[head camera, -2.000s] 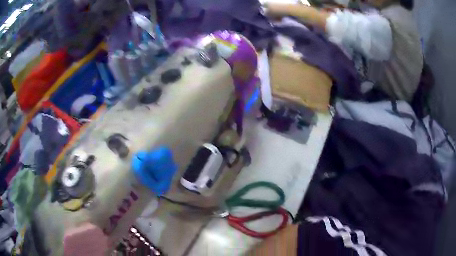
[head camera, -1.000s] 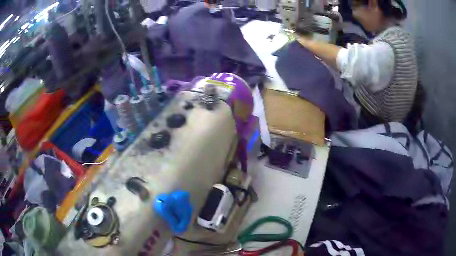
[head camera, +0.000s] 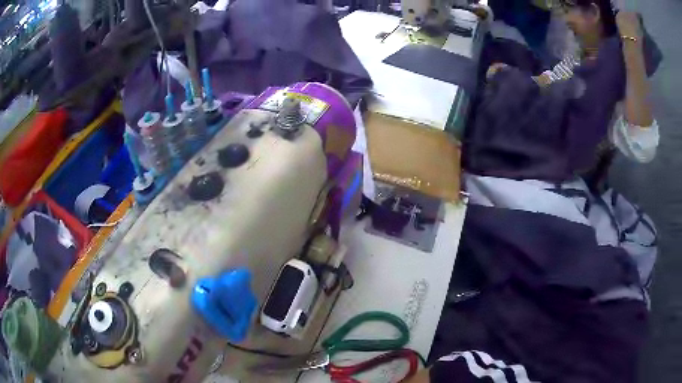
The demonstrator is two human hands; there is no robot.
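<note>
No hand of mine is in the picture. The cream head of the industrial sewing machine [head camera: 232, 202] lies nearest, with dark worn spots, a purple rear end and part of its red lettering. A blue bow-shaped piece [head camera: 226, 303] sits on it. A small white box with a dark window [head camera: 289, 297] stands beside the head. Fabric shears [head camera: 368, 333] with one green and one red handle loop lie at the lower middle, their blades partly hidden. The needle area is out of view.
White table [head camera: 400, 280]; clear tray of small dark parts [head camera: 401, 215]; brown cardboard box [head camera: 413, 153]. Dark fabric pile [head camera: 535, 292] at right. Several thread spools [head camera: 173, 123] behind the machine. Another worker [head camera: 598, 82] holds dark cloth at the upper right.
The view has shifted, showing more of the table behind. The other worker has raised an arm and now has dark cloth in front of the body. The shears and machine stay in place.
</note>
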